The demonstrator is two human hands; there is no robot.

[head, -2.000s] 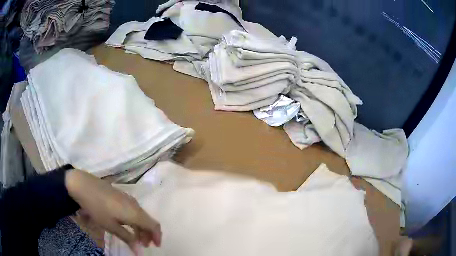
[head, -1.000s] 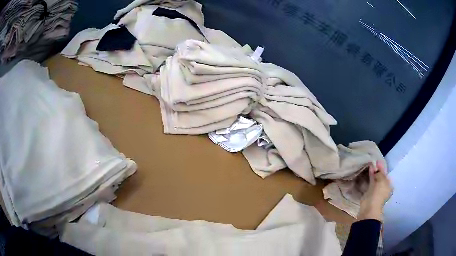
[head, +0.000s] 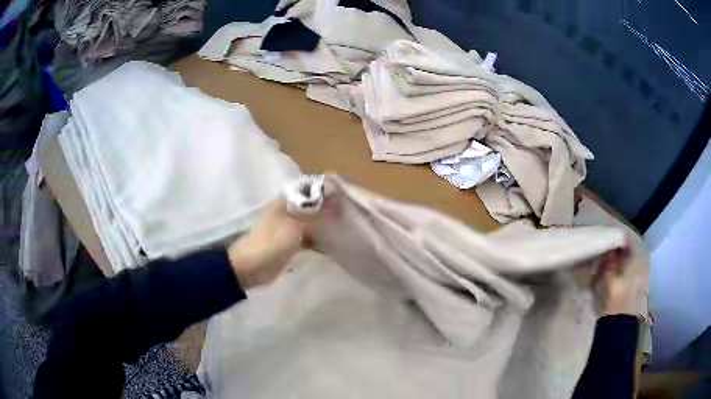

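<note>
A beige knitted panel hangs in folds between my two hands, above the table's near side. My left hand is closed on its left end, where a small white patch with a dark middle shows. My right hand is closed on its right end. Under it lies a flat cream panel, partly covered and blurred. A thick stack of cream panels lies at the left of the table.
A beige panel pile lies along the brown table's far edge, with a crumpled silver wrapper beside it and a black cloth scrap on it. A ruffled grey-brown bundle sits at far left. A dark panel stands behind.
My right hand has lifted a beige panel from the right edge and brought it over the near side. My left hand has come up and taken its other end. The view has shifted.
</note>
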